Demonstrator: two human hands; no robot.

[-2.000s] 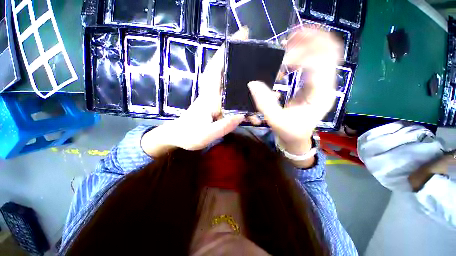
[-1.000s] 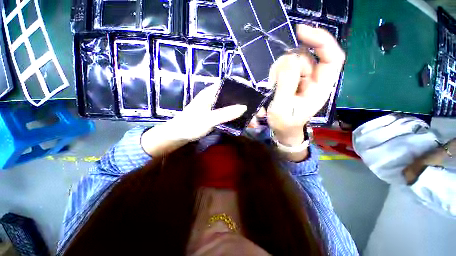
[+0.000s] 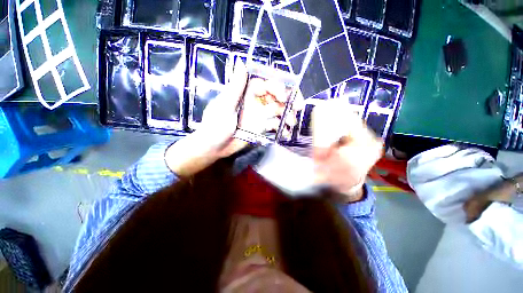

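My left hand (image 3: 209,134) holds a palm-sized panel (image 3: 265,106) by its left edge. The panel's face is bright and mirror-like, with a thin light frame. My right hand (image 3: 347,146) is blurred, to the right and lower down. A pale, blurred flat piece (image 3: 289,169) is at its fingers; its outline is unclear. An adhesive sheet (image 3: 332,66) of dark rectangles divided by white lines lies over the parts tray. A white-edged clear rectangle (image 3: 316,26) overlaps the sheet above the panel; I cannot tell if it is loose.
The glossy black parts tray (image 3: 142,83) spans the green bench. An empty white grid sheet (image 3: 54,60) lies at left, dark scraps (image 3: 455,55) at right. A blue stool (image 3: 43,137) stands at left. Another person's sleeve (image 3: 444,174) is at lower right, beside a red object (image 3: 391,173).
The panel in my left hand now shows a bright, reflective face instead of a dark one. My right hand has moved down from the adhesive sheet, with a pale piece at its fingers.
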